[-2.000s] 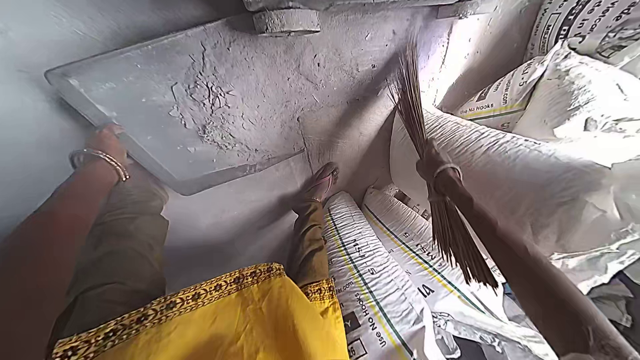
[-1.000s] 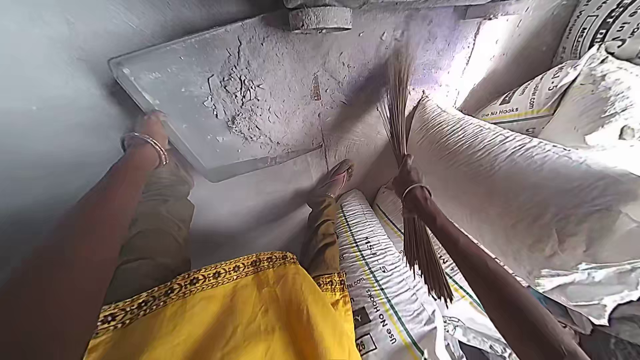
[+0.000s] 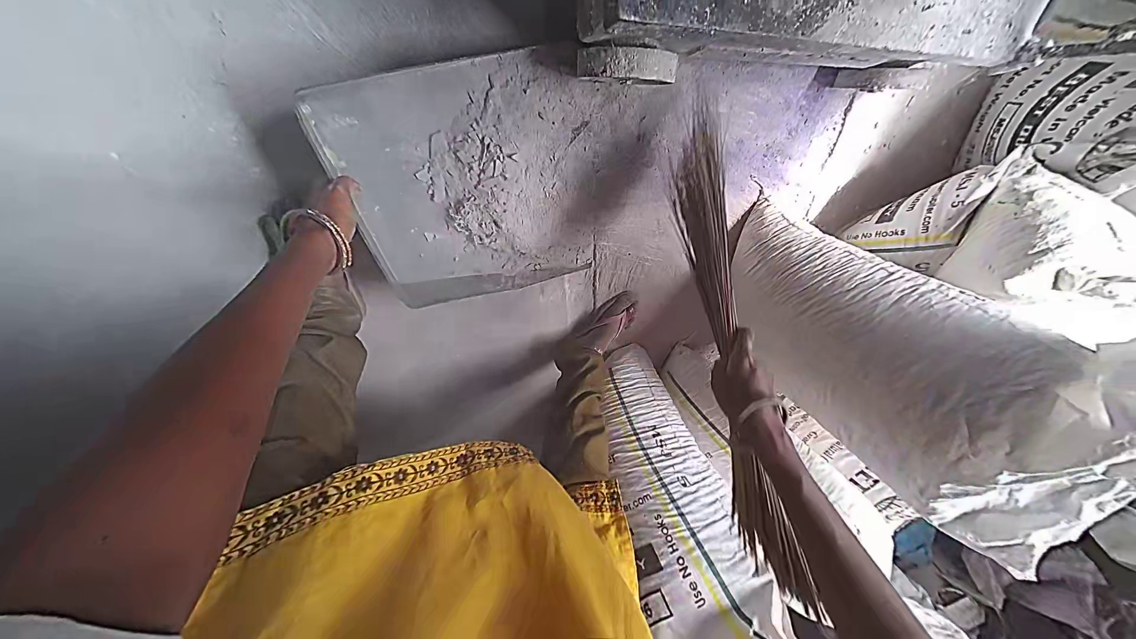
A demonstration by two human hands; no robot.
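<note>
My left hand [image 3: 330, 217] grips the left edge of a flat grey tray or sheet [image 3: 382, 133], whose right side lies at the floor. Pale powder and flaky debris [image 3: 475, 182] are spread over its middle and right part. My right hand [image 3: 744, 377] is closed around the middle of a stick broom [image 3: 708, 213]. The broom's thin bristle end points up the view to the dusty floor, right of the tray, and looks blurred. Its other end hangs down past my wrist, over the white sacks.
Printed white woven sacks [image 3: 674, 497] lie by my right foot [image 3: 608, 321]. A large full sack [image 3: 870, 355] is at the right, with more sacks [image 3: 1056, 115] behind. A dusty metal machine base [image 3: 799, 27] on a round foot [image 3: 627, 64] stands beyond the tray. Crumpled sheeting [image 3: 1047, 577] lies lower right.
The view has shifted, showing more of the machine base. The broom in my right hand has swung to a more upright angle since the earliest frame. My left hand has kept hold of the tray's edge.
</note>
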